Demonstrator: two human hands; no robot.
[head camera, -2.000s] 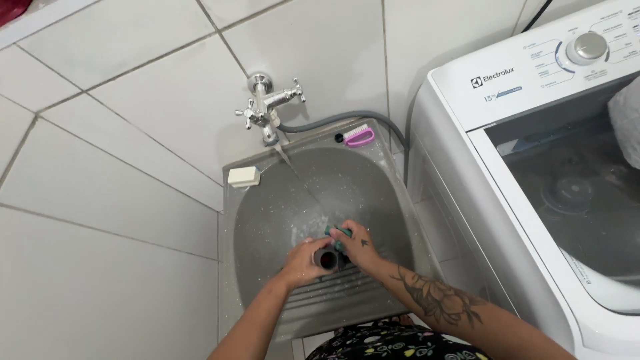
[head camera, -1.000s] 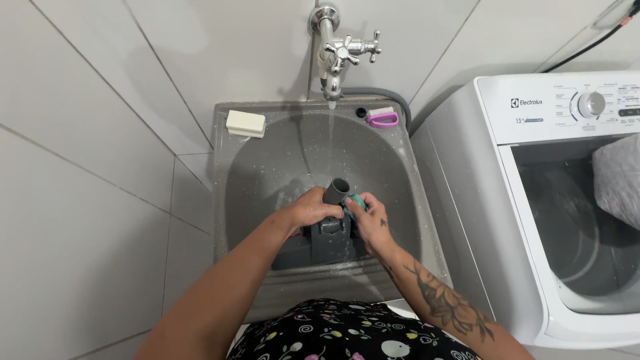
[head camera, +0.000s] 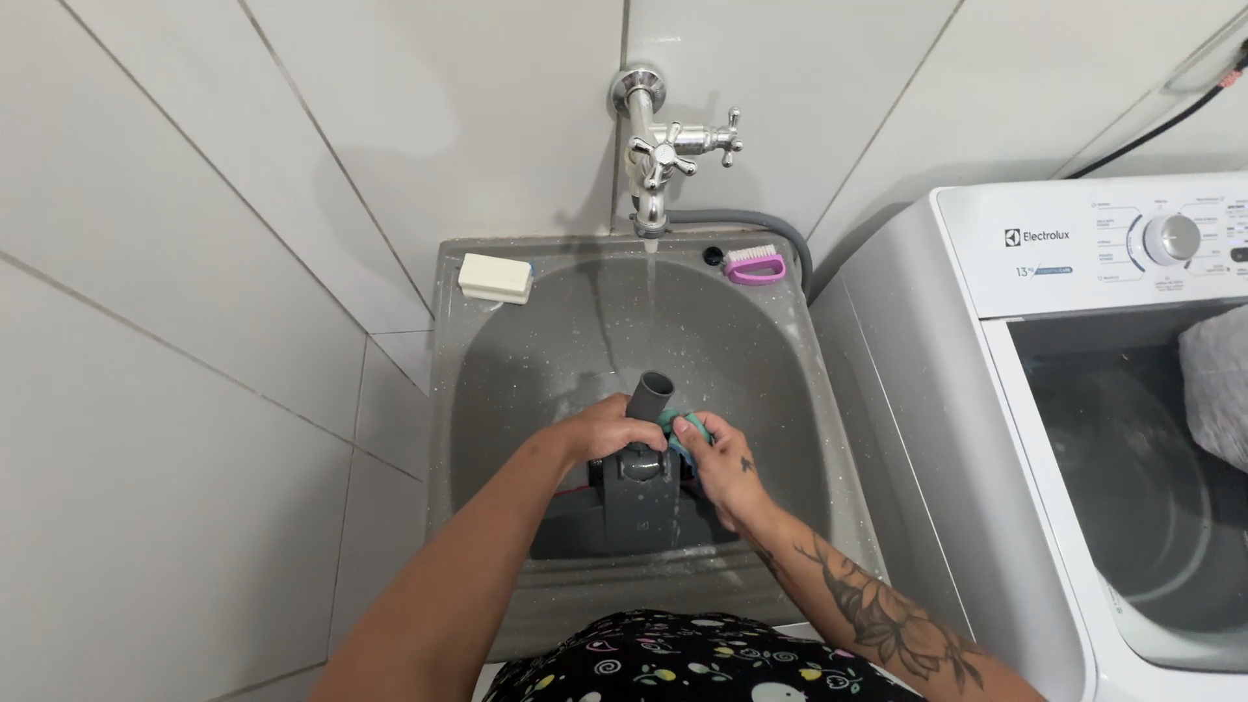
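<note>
A dark grey vacuum cleaner floor head (head camera: 639, 507) rests in the grey laundry sink (head camera: 624, 327), its round pipe neck (head camera: 651, 392) pointing up toward the tap. My left hand (head camera: 616, 431) is closed around the base of that neck. On the neck's right side my right hand (head camera: 720, 463) pinches a teal cloth or sponge (head camera: 688, 429) against the part. Water runs in a thin stream from the chrome tap (head camera: 650, 210) into the basin, behind the pipe opening. Part of the floor head's right side is hidden by my right hand.
A pale bar of soap (head camera: 495, 278) lies on the sink's back left corner. At the back right are a purple scrubbing brush (head camera: 756, 265) and a small black round piece (head camera: 714, 255). An Electrolux washing machine (head camera: 975, 390) with its lid up stands to the right, grey fabric (head camera: 1219, 385) inside.
The view has shifted since two seconds ago. The floor head's wide body, mostly hidden in the oldest frame, now shows below my hands. My left hand still holds the neck and my right hand the teal cloth or sponge.
</note>
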